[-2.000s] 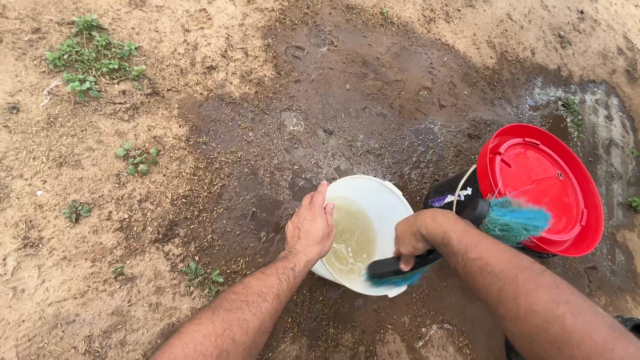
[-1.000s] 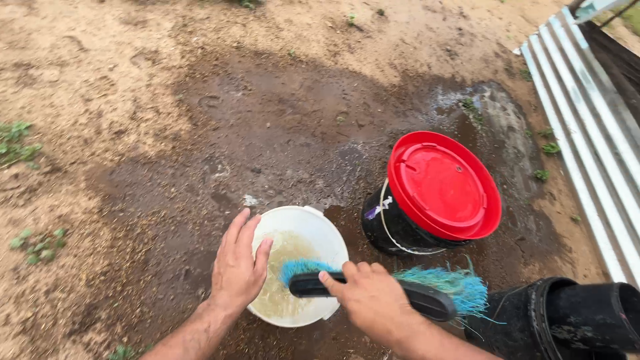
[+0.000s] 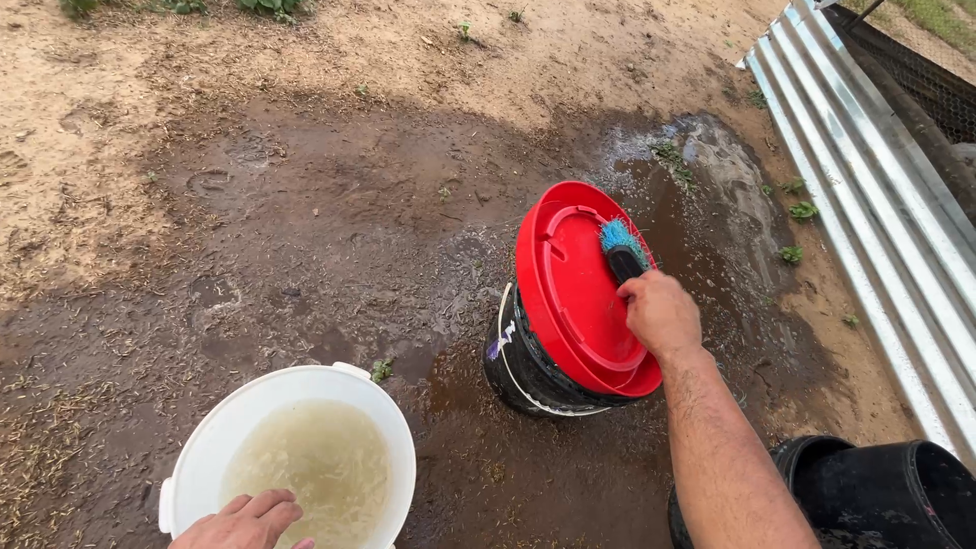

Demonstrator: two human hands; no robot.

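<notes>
My right hand (image 3: 662, 316) grips the black handle of a brush with blue bristles (image 3: 619, 238), held at the face of a red plastic lid or basin (image 3: 583, 267). This red piece rests tilted on a black bucket (image 3: 526, 366) with a wire handle. At the lower left, my left hand (image 3: 252, 522) has nothing in it and is over the near part of a white plastic bucket (image 3: 206, 450) of cloudy, yellowish water (image 3: 320, 457). Whether its fingers touch the water or the wall is unclear.
Black containers (image 3: 869, 488) lie at the lower right. A corrugated metal sheet (image 3: 862, 191) slants along the right side, with wire mesh behind it. Wet mud (image 3: 343, 191) surrounds the buckets, and a puddle (image 3: 671, 221) lies beyond the red piece. Small weeds dot the sandy ground.
My right hand has moved the brush from the white bucket to the red piece. My left hand is lower at the white bucket's near side. The view has shifted.
</notes>
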